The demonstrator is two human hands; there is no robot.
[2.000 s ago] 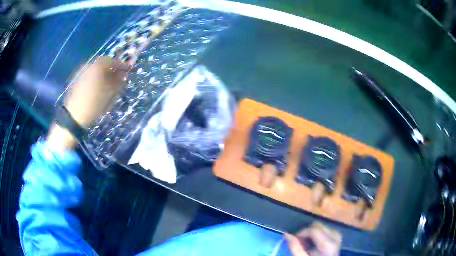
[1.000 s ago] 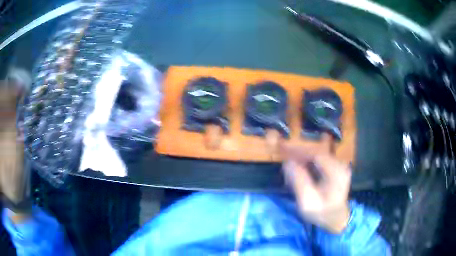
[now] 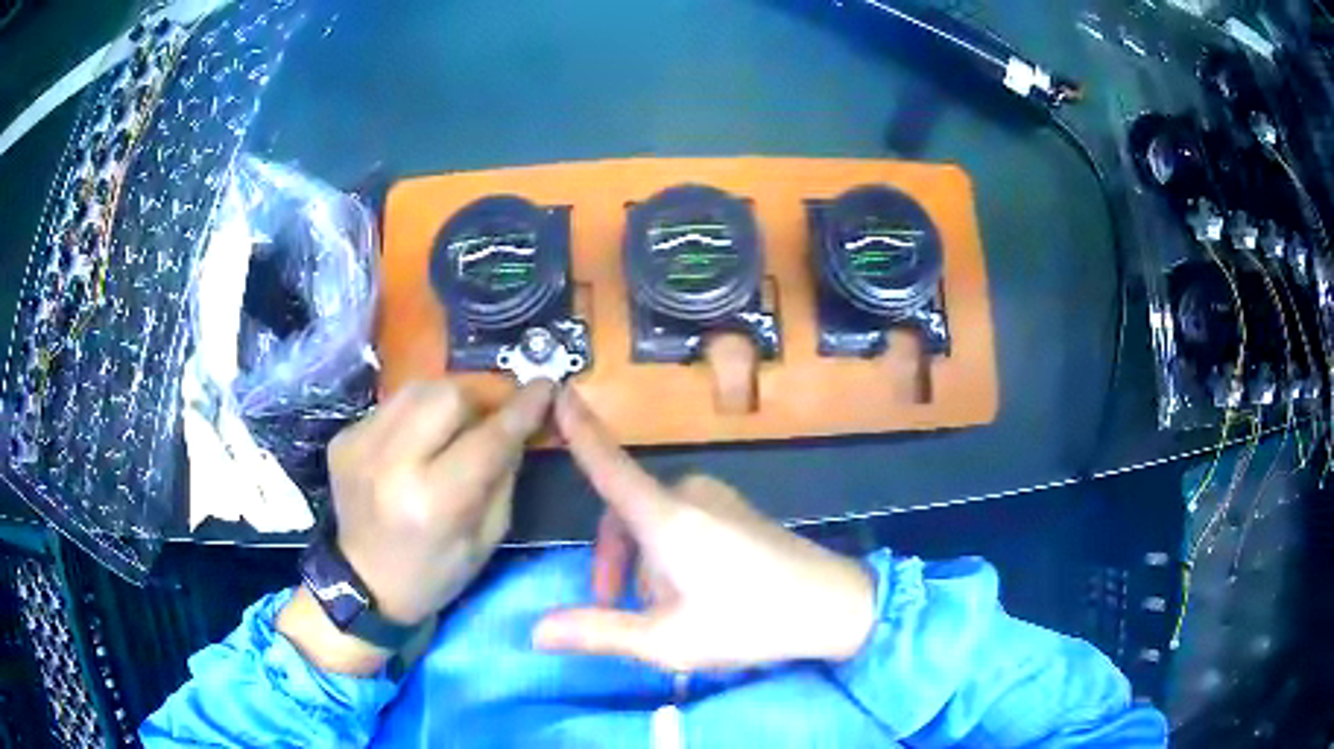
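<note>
The orange fixture (image 3: 658, 417) lies in front of me with three round black modules in a row: left (image 3: 502, 264), middle (image 3: 692, 249) and right (image 3: 878, 252). A small silver part (image 3: 539, 356) sits at the lower edge of the left module. My left hand (image 3: 439, 490) has thumb and index finger closed on this part's lower end. My right hand (image 3: 702, 563) has its index fingertip at the same part, with thumb spread away and nothing in its grasp. The middle and right modules show bare recesses below them.
A clear plastic bag (image 3: 315, 300) with white paper (image 3: 234, 454) lies left of the fixture, beside a small-part blister tray (image 3: 110, 293). The screwdriver (image 3: 951, 41) lies at the upper right. A tray of black parts with yellowish wires (image 3: 1222, 293) is at the right.
My left hand has come from the tray side to the left module, where the silver part now shows. My right hand has moved left from the fixture's right part. The view has shifted.
</note>
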